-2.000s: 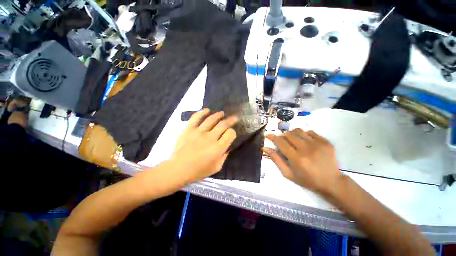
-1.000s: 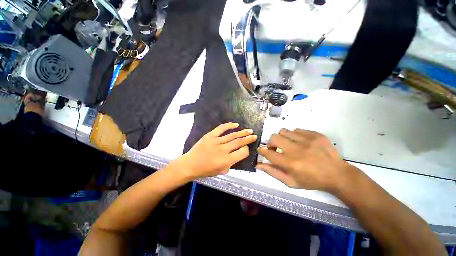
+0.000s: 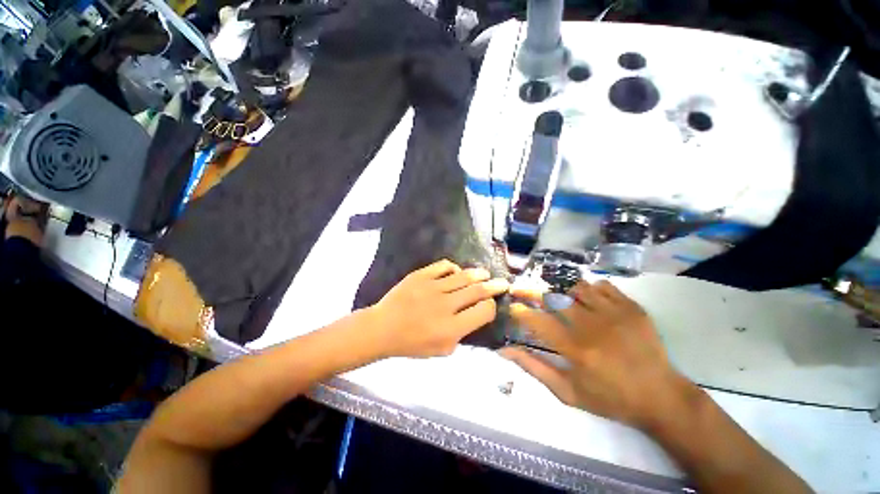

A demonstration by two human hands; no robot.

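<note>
A dark fabric panel (image 3: 420, 207) lies under the needle area of the white sewing machine (image 3: 666, 82), its edge at the presser foot. My left hand (image 3: 439, 309) lies flat on the panel, fingertips close to the needle. My right hand (image 3: 598, 347) is at the panel's right edge, thumb and fingers near the edge; whether they pinch it is hard to tell. A second long dark piece (image 3: 289, 169) lies to the left, joined or overlapping at the top. A small dark tab (image 3: 367, 221) sticks out from the panel's left side. The needle itself is hidden by glare and fingertips.
A grey vented housing (image 3: 82, 154) stands at the left, beside a brown patch (image 3: 172, 302) on the table edge. A black fabric band (image 3: 830, 183) hangs over the machine at right. A measuring tape (image 3: 415, 420) runs along the front edge. Another person's hand shows at far left.
The panel's lower end has moved up toward the needle, and both hands are now closer to the presser foot. The camera view has shifted, showing more of the machine's top.
</note>
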